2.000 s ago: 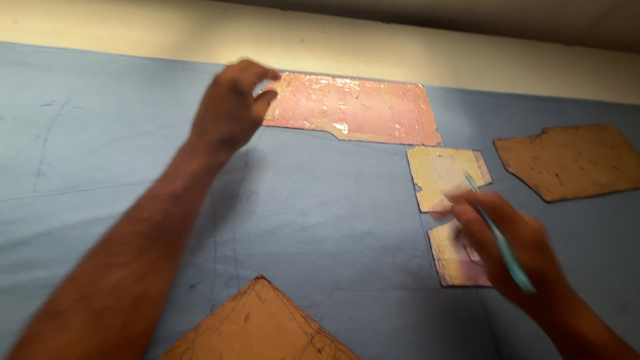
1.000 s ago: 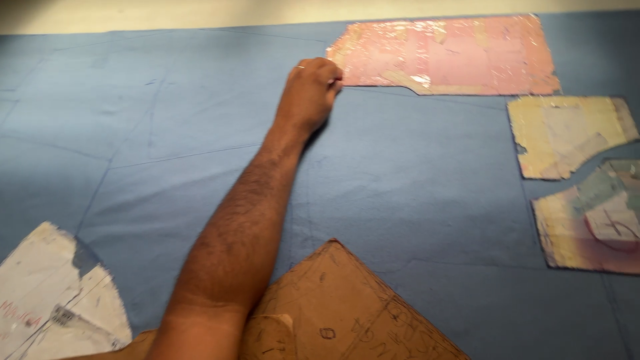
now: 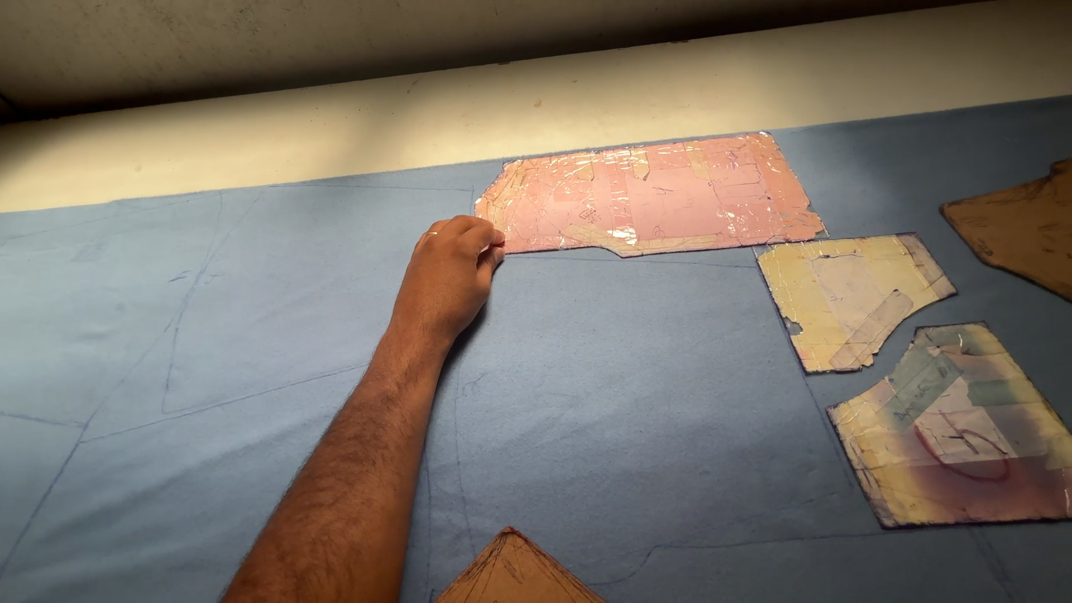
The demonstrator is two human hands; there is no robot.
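My left hand (image 3: 452,272) pinches the lower left corner of a pink, tape-covered pattern piece (image 3: 670,197), which lies flat on blue fabric (image 3: 603,377). Drawn lines run over the fabric, several of them left of my wrist. Below the pink piece's right end lies a yellowish pattern piece (image 3: 837,289) patched with tape. Under that one, a yellow and purple pattern piece (image 3: 946,477) bears writing and a red curved mark. My right hand is out of view.
A brown card pattern piece (image 3: 1017,234) lies at the right edge, and the pointed corner of another brown card piece (image 3: 515,574) shows at the bottom. Beyond the fabric runs a pale table strip (image 3: 377,126), with a wall behind it.
My right hand, which held a light blue pen-like tool over the yellowish piece two seconds ago, has left the view. My left hand stays at the pink piece's left end. The view has shifted.
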